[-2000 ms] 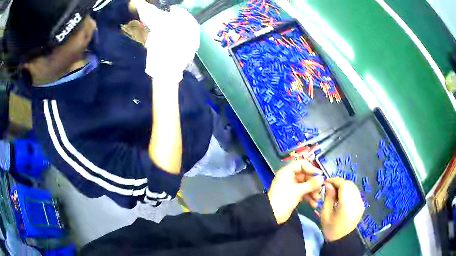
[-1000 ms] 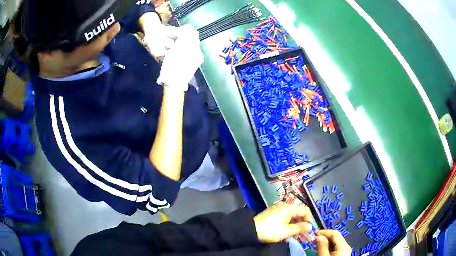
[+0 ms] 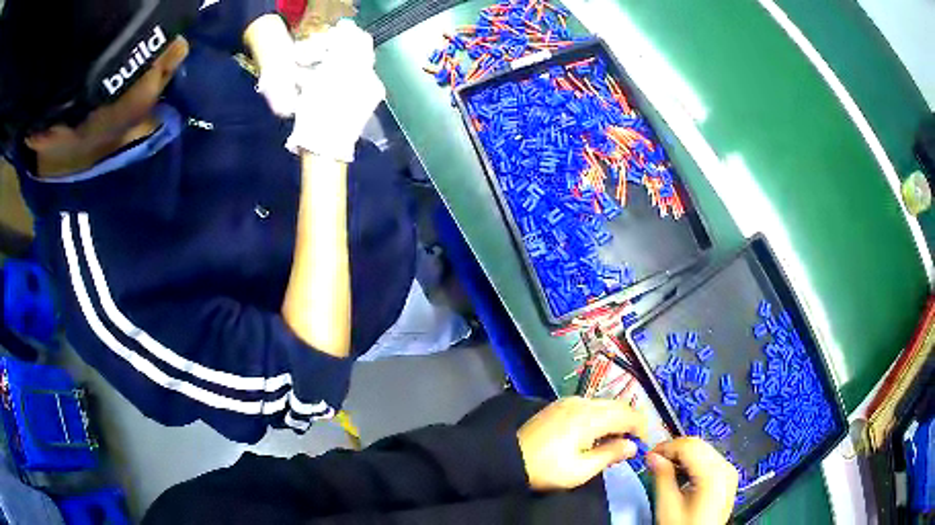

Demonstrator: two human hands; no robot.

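My left hand point(image 3: 574, 443) and my right hand point(image 3: 699, 480) are bare and meet fingertip to fingertip at the bench edge, by the lower tray. A small blue piece point(image 3: 640, 448) shows between the fingertips; whether a red pin is in it cannot be told. The second parts tray point(image 3: 672, 310) holds loose blue pieces point(image 3: 795, 385). Loose red pins point(image 3: 605, 369) lie in a pile left of this tray, with a dark tool-like shape among them. The mixed parts tray point(image 3: 656, 241) beyond holds many blue pieces and a red patch.
A co-worker point(image 3: 205, 236) in a dark jacket and white gloves stands at the left beside the bench point(image 3: 738, 123). Loose mixed parts point(image 3: 502, 41) lie beyond the mixed tray. Black strips point(image 3: 410, 18) lie further off. Stacked edges point(image 3: 902, 379) stand at the right.
The view has shifted, so trays and bench sit higher than one second ago. My hands stay together at the bench edge, with the blue piece still between the fingertips.
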